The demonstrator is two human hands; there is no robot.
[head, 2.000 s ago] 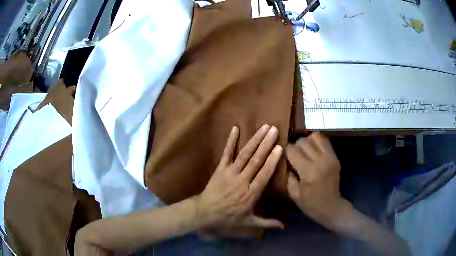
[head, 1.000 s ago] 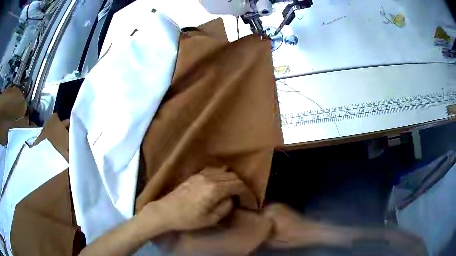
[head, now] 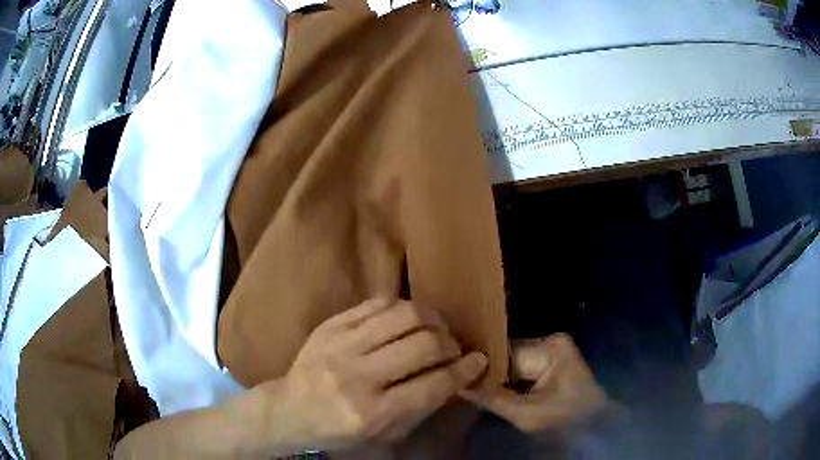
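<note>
A large brown panel (head: 360, 171) hangs in folds over the front edge of the white table. A white lining (head: 184, 153) lies along its left side. My left hand (head: 387, 373) pinches the brown panel near its lower right, fingers curled. My right hand (head: 548, 382) is close beside it, to the right, and pinches the right edge of the panel between thumb and fingers. Its wrist is blurred. The panel's lower end is partly hidden by my hands.
The white table (head: 629, 81) has a printed ruler scale (head: 665, 115) near its front edge. A heap of brown and white pieces (head: 63, 332) is at the left, below a dark board (head: 103, 153). Whitish material (head: 764, 332) is at the lower right.
The view has shifted downward, so the machine head has left the picture. My right hand has come up beside my left, and both pinch the panel near its right edge.
</note>
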